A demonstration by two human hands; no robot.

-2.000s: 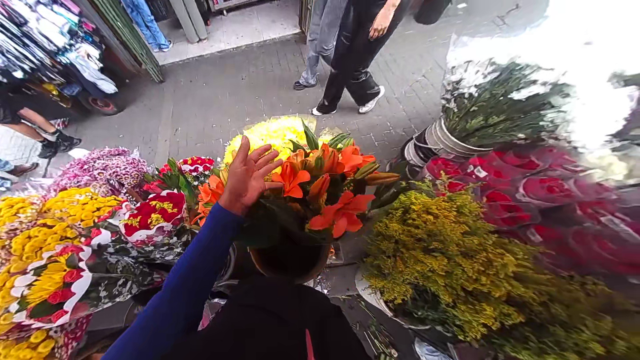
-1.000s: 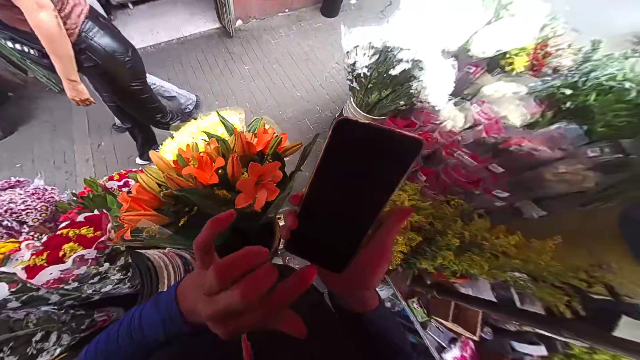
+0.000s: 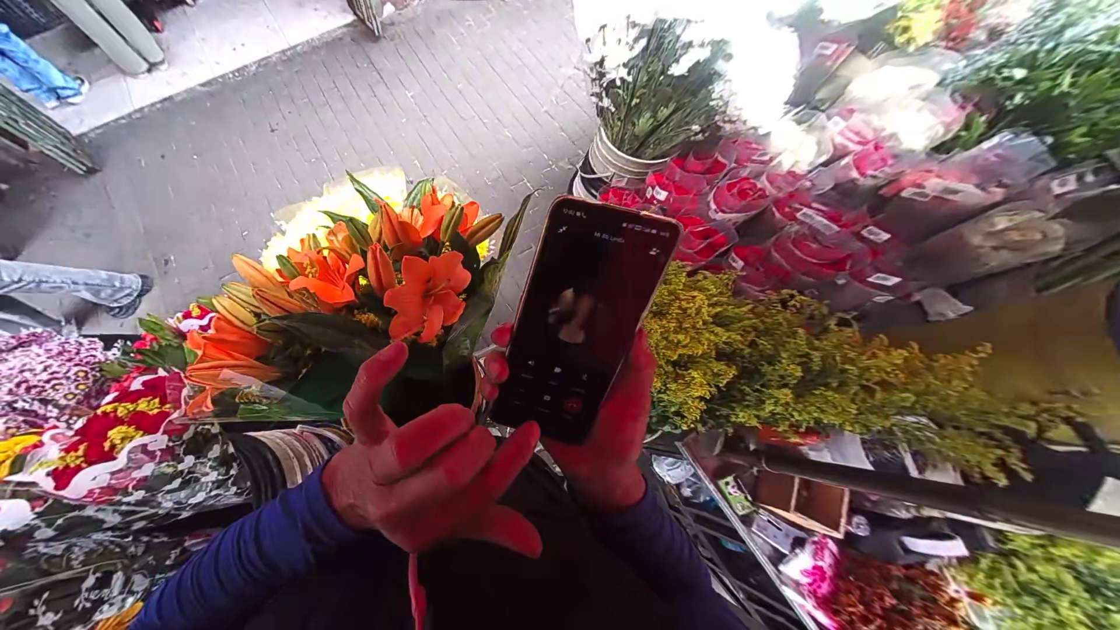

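A smartphone point(image 3: 584, 319) with a lit, mostly dark screen showing call controls is held upright and slightly tilted in my right hand point(image 3: 612, 437). My fingers wrap its lower edges. My left hand point(image 3: 437, 472) is raised at the lower left of the phone, its fingers spread and bent, holding nothing. Behind that hand stands a bunch of orange lilies point(image 3: 429, 296) with green leaves. Yellow-green filler flowers point(image 3: 752, 359) lie just to the right of the phone.
Wrapped red roses point(image 3: 739, 192) and a bucket point(image 3: 617, 157) of white flowers stand beyond the phone. Patterned bouquets point(image 3: 122, 437) are at the left. A metal shelf with a small wooden box point(image 3: 801, 503) is at the lower right. A person's legs point(image 3: 70, 284) show at the left edge.
The phone screen was dark a second ago and is now lit. Two seconds ago an open hand was over the lilies and no phone showed. The walking person has moved out toward the left.
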